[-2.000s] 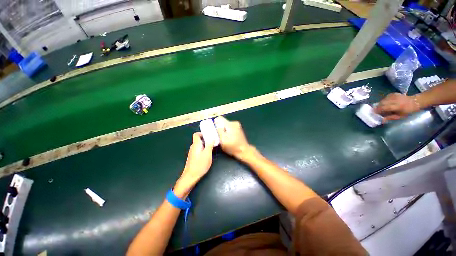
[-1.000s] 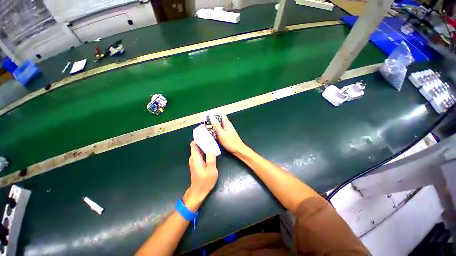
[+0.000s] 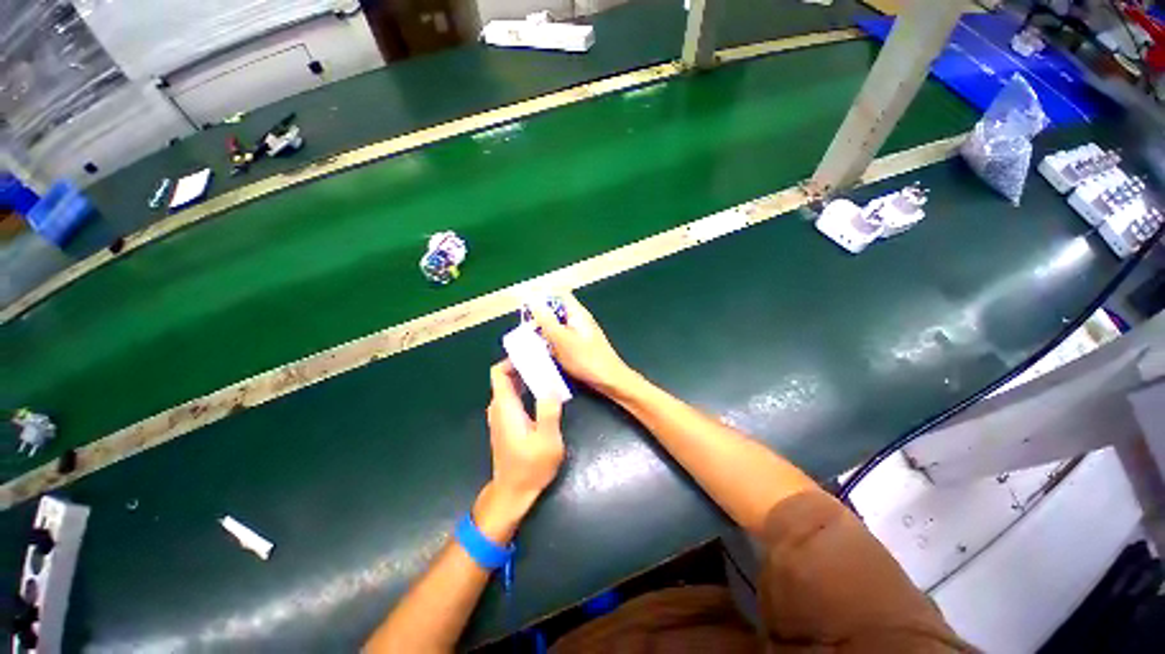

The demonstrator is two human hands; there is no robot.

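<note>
My left hand [image 3: 524,441], with a blue band on the wrist, holds a plain white housing cover [image 3: 537,365] above the dark green bench. My right hand [image 3: 581,342] holds an inner assembly [image 3: 549,311] with coloured and metallic bits, partly hidden by the fingers. The cover and the assembly are close together at the pale rail; whether they touch I cannot tell. Another inner assembly [image 3: 443,257] lies on the green conveyor belt [image 3: 307,249], beyond the rail.
White units [image 3: 850,225] lie by the post [image 3: 882,109], with a clear plastic bag [image 3: 1005,141] and rows of units [image 3: 1109,198] farther right. A small white piece [image 3: 247,537] and a long socket housing [image 3: 54,575] lie left. A black cable [image 3: 997,383] runs along the right edge.
The closed-looking white unit in my hands now shows as separate cover and assembly. The assembly on the belt has moved right. Another unit has come in at far left. The other person's hand has left view.
</note>
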